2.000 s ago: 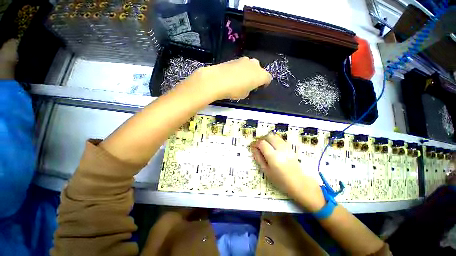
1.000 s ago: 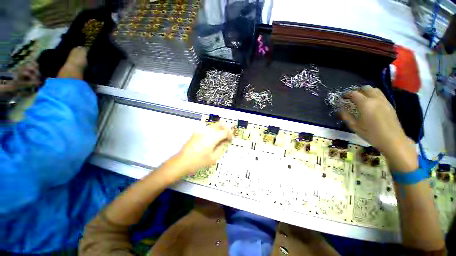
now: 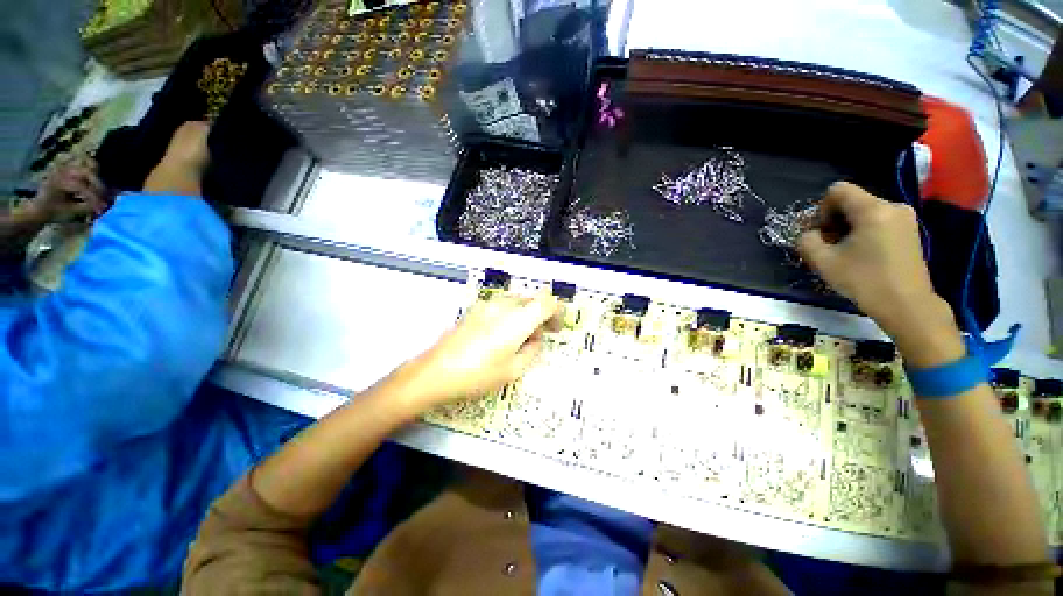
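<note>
A pale yellow circuit board panel (image 3: 676, 419) lies between metal rails, with black and copper-coloured parts along its far edge. My left hand (image 3: 495, 343) is over the panel's left end, fingertips at its far edge; whether it holds a part is too small to tell. My right hand (image 3: 863, 250) is over the right pile of small leaded components (image 3: 787, 224) in the large black tray (image 3: 699, 259). Its thumb and fingers are pinched together; what is between them cannot be made out. A blue wrist strap (image 3: 950, 376) is on my right wrist.
A small black tray (image 3: 507, 207) of leaded parts adjoins the large tray. Brown strips (image 3: 769, 93) lie along its far edge, a red container (image 3: 954, 151) at right. Stacked copper-ringed parts (image 3: 361, 87) stand at back left. A neighbour's blue sleeve (image 3: 117, 303) reaches in at left, over the metal rail (image 3: 350, 250).
Over two seconds the view has shifted. My left hand has gone from the large tray to the panel, my right from the panel to the right pile. Since one second ago both have moved only slightly.
</note>
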